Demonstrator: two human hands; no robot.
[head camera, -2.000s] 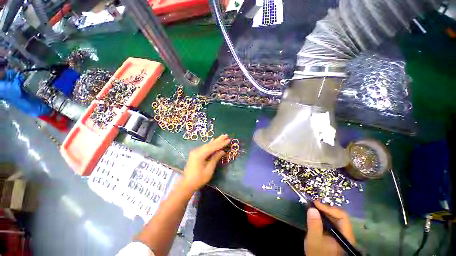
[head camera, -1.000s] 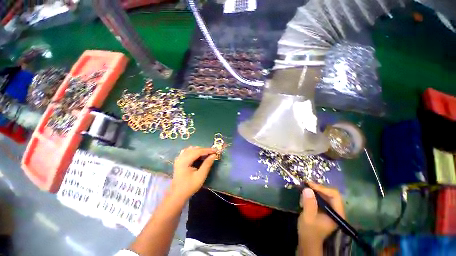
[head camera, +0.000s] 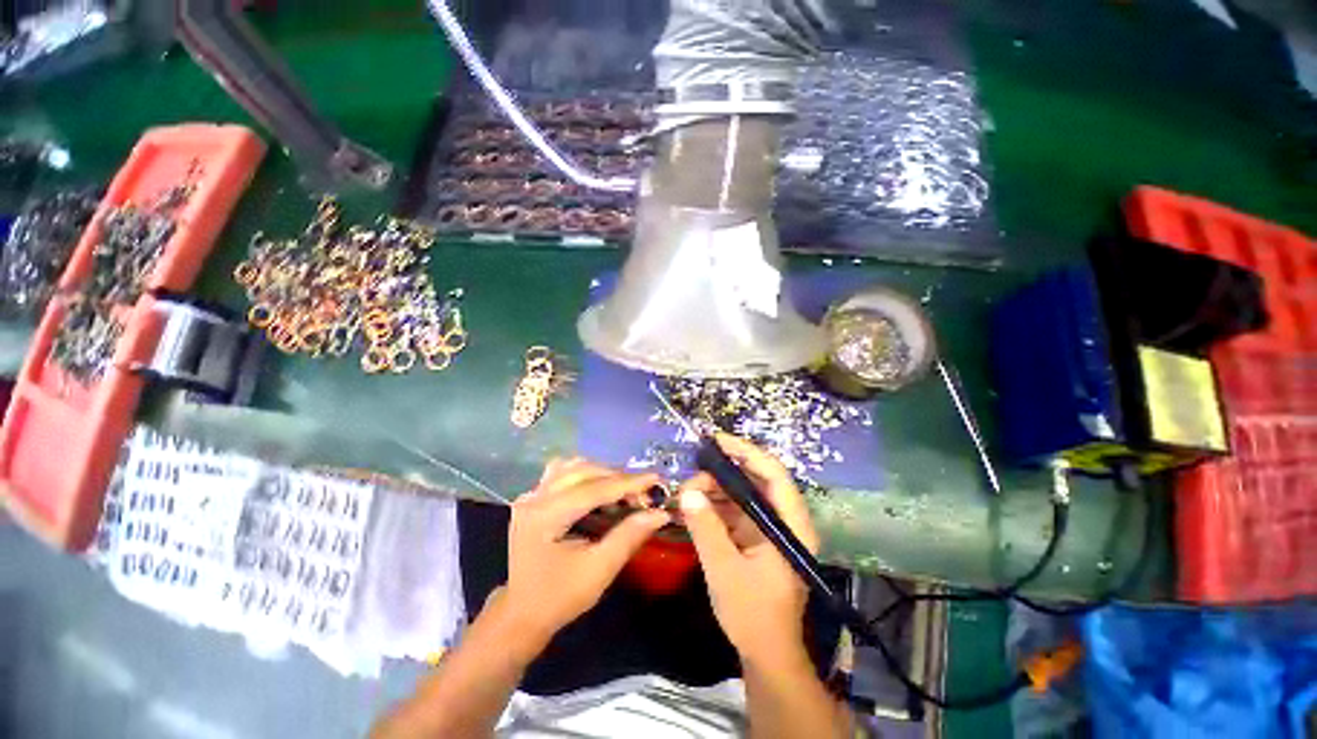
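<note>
My left hand (head camera: 575, 541) is in front of me at the bench's near edge, its fingertips closed on a small ring (head camera: 657, 495). A thin solder wire (head camera: 459, 474) runs from the left to this hand. My right hand (head camera: 751, 541) holds the black soldering iron (head camera: 773, 527), its metal tip pointing up and left. The right fingertips are close beside the ring; whether they touch it is unclear. A few copper rings (head camera: 535, 390) lie apart beyond my left hand. Tiny metal bits (head camera: 766, 419) are heaped on the purple mat (head camera: 613, 419).
The cloudy hood (head camera: 701, 311) stands over the mat, a round tub (head camera: 874, 342) to its right and a slim silver tool (head camera: 968, 426) beyond. Left are heaped rings (head camera: 354, 289), a solder reel (head camera: 202, 351) and a red-orange tray (head camera: 217, 159). Right is a blue station (head camera: 1043, 373).
My left hand has left the few set-apart rings and come to the near edge with a ring. My right hand has moved from the heaped bits to beside it. The view has shifted right.
</note>
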